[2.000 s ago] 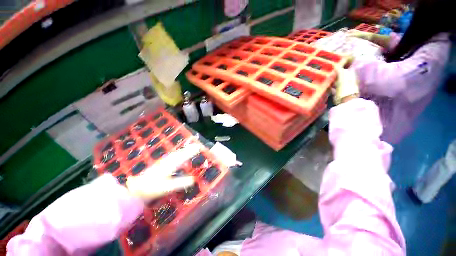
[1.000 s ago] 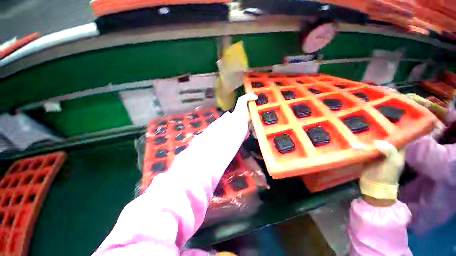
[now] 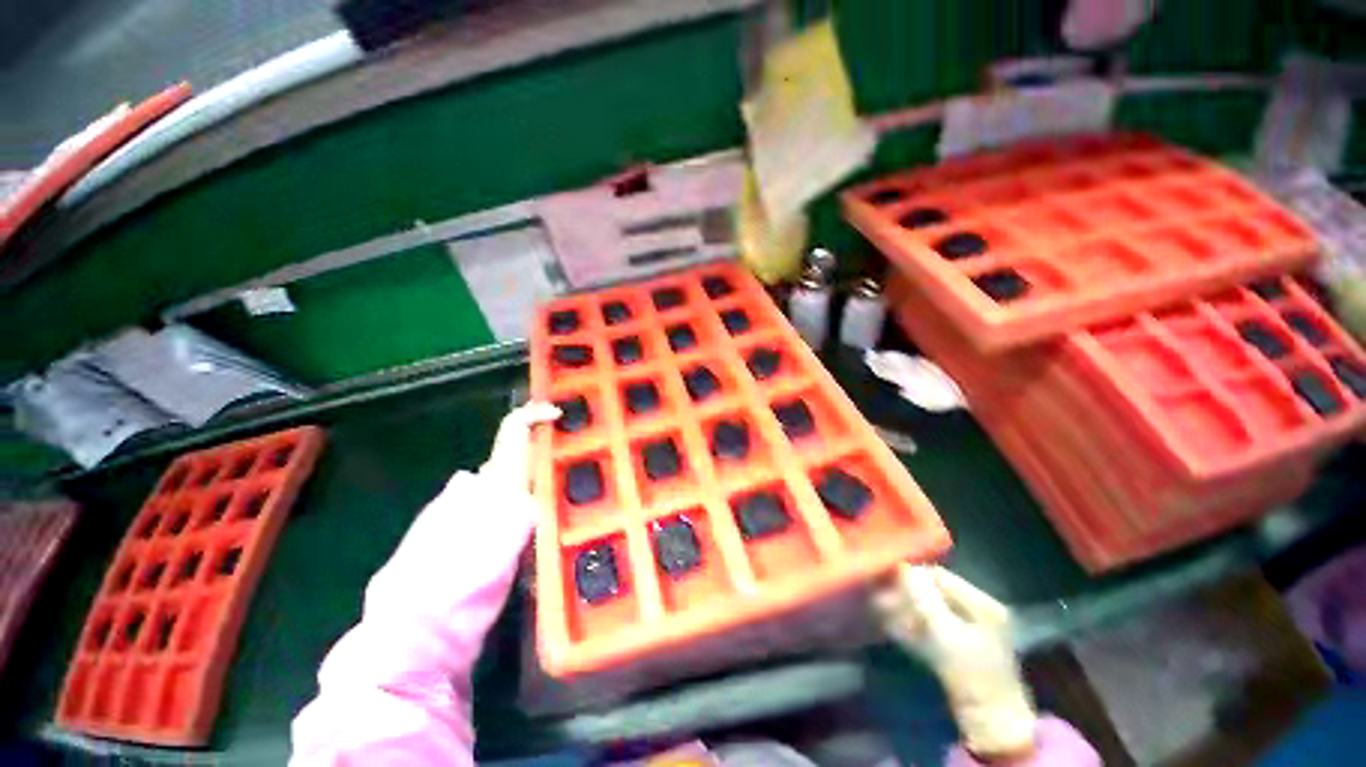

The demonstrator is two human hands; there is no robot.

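An orange tray (image 3: 692, 483) lies in front of me, over the spot of the wrapped tray; its square pockets each show a black unit (image 3: 661, 459). My left hand (image 3: 523, 438), in a pale glove, holds the tray's left edge. My right hand (image 3: 959, 647), in a cream glove, is at the tray's near right corner, with the fingers pinched against its edge. What lies under the tray is mostly hidden.
A tray stack (image 3: 1034, 435) stands at right, a part-filled tray (image 3: 1101, 247) askew on top. Two white bottles (image 3: 811, 307) and a crumpled wipe (image 3: 915, 379) are beside it. Another orange tray (image 3: 190, 581) lies at left. Yellow card (image 3: 802, 128) hangs behind. Silvery bags (image 3: 150, 393) lie back left.
The filled orange tray has come off the stack at right, moved left in both hands, and is now set down over the wrapped tray. Part-filled trays now show on the stack.
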